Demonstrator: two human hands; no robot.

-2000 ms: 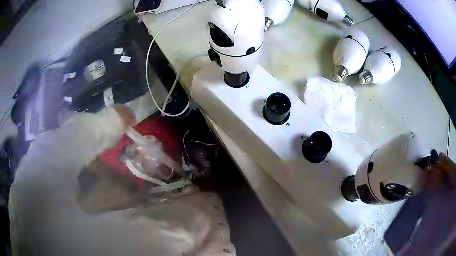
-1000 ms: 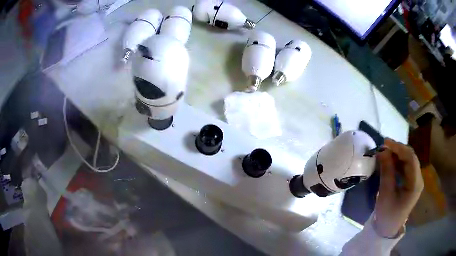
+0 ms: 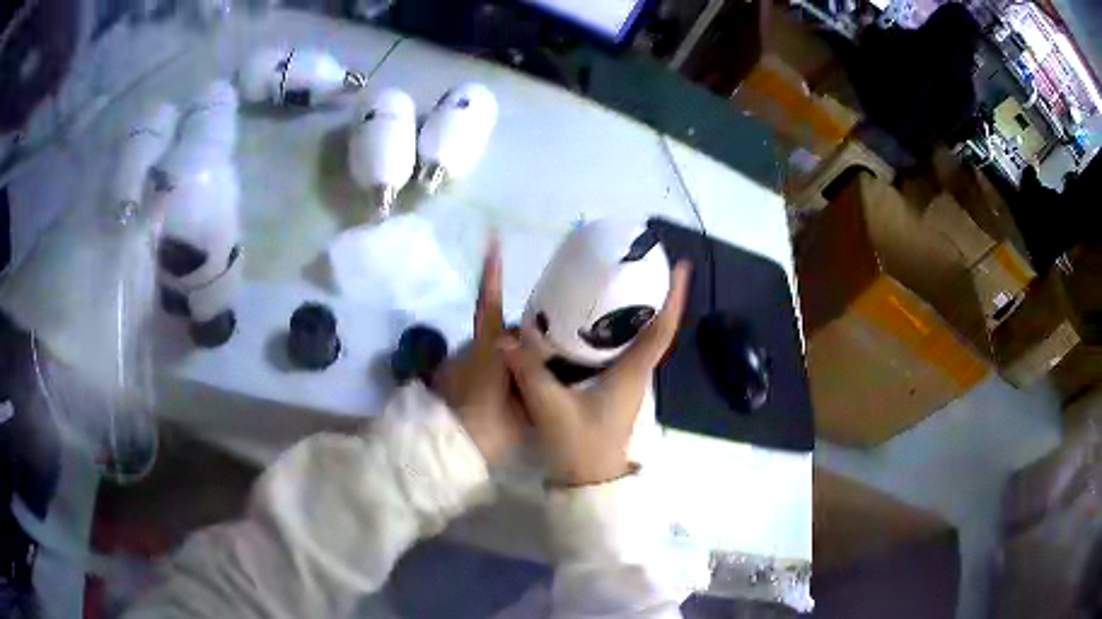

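Note:
A white bulb camera (image 3: 604, 281) with a black lens face stands tilted at the right end of the white socket strip (image 3: 260, 387). My right hand (image 3: 592, 417) cups its lower body, with a finger along its right side. My left hand (image 3: 483, 381) is at its lower left, one finger pointing up apart from it. Whether the left hand grips is unclear. Both hands hide the camera's base and socket. Two empty black sockets, one at the left (image 3: 314, 335) and one nearer (image 3: 419, 352), show on the strip. Another camera (image 3: 202, 230) stands at its left end.
Several loose bulb cameras (image 3: 382, 145) lie at the back. A crumpled white cloth (image 3: 393, 260) lies behind the strip. A black mouse (image 3: 735, 360) rests on a black mouse pad (image 3: 773, 302) at the right. Brown cartons (image 3: 888, 302) stand beyond the table's right edge.
The view has swung right. My left hand has come into view beside the right camera. My right hand has moved from the camera's head to its lower body.

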